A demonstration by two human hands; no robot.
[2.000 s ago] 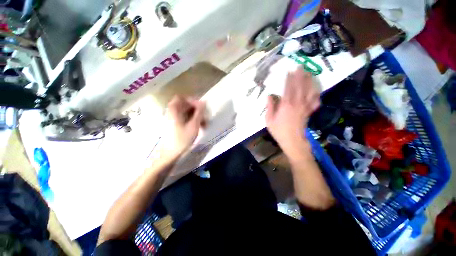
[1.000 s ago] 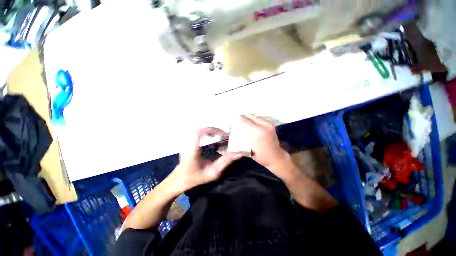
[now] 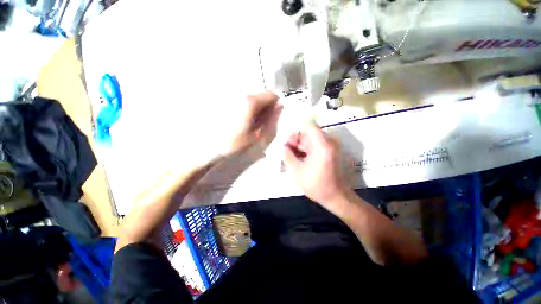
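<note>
The white sewing machine [image 3: 436, 29] with purple HIKARI lettering stands across the top right. Both hands are just in front of its needle area. My left hand [image 3: 259, 119] is at the left, fingers bent together. My right hand [image 3: 314, 157] is beside it, fingers curled. A pale fabric piece [image 3: 290, 122] shows between the fingertips; its edges are washed out against the white table [image 3: 160, 119]. It seems pinched by both hands, and the fingertips hide part of it. Whether the presser foot touches it cannot be told.
Blue-handled scissors [image 3: 109, 107] lie on the table's left. A dark cloth heap [image 3: 47, 148] is beyond the tan board [image 3: 89, 154] at the left end. Blue baskets hang below the table edge, the right one with red and white scraps [image 3: 522, 228]. Ruler marks [image 3: 409, 159] run along the front edge.
Both hands have moved from the table's front edge up to the needle area, with the pale fabric between them. The view has shifted, so the machine head's end now shows nearer the middle.
</note>
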